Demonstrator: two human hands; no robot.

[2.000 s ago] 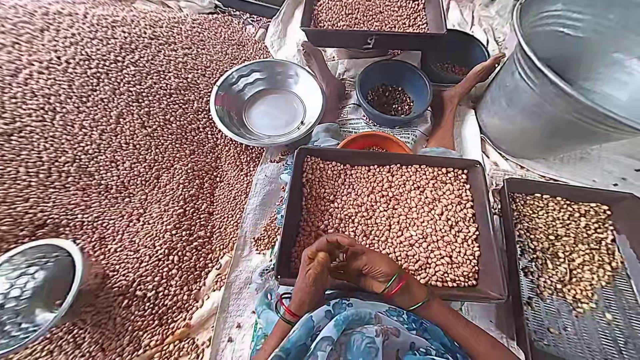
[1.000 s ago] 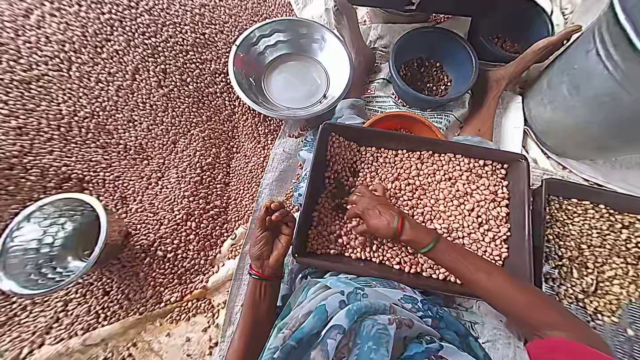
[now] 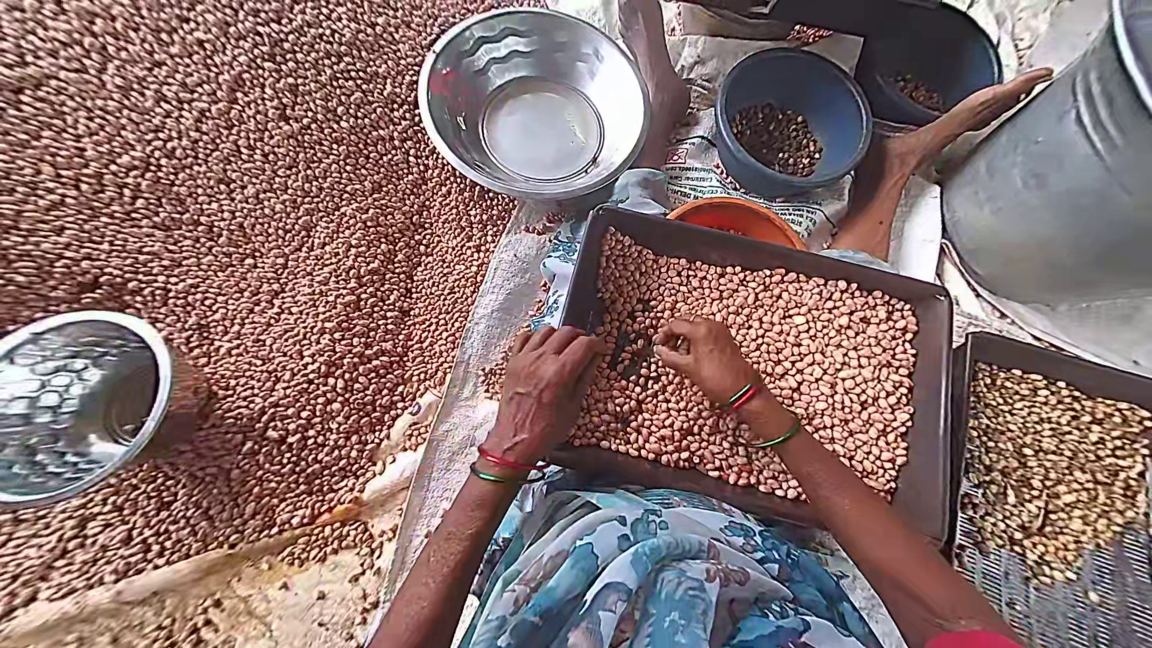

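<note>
A dark rectangular tray [image 3: 931, 378] full of pinkish-brown peanut kernels [image 3: 810, 360] rests over my lap. My left hand [image 3: 544, 387] lies at the tray's left wall, back up, its curled fingertips reaching over the edge; whether it holds anything is hidden. Over the left part of the kernels is my right hand [image 3: 706, 360], with thumb and forefinger pinched near a patch where the dark tray bottom shows. I cannot tell whether a kernel is between those fingers. Red and green bangles circle both wrists.
A large heap of kernels [image 3: 225, 225] spreads at left, with a steel bowl [image 3: 162, 405] on it. Beyond the tray stand another steel bowl [image 3: 432, 117], a blue bowl [image 3: 729, 135] with dark bits, and an orange bowl [image 3: 720, 211]. Right are a metal tub [image 3: 1035, 207] and a mesh-bottomed tray [image 3: 999, 351].
The hands were together over the tray's near edge, then came apart. Since a second ago my left hand has moved from beside the tray to its left wall. My right hand stays over the kernels.
</note>
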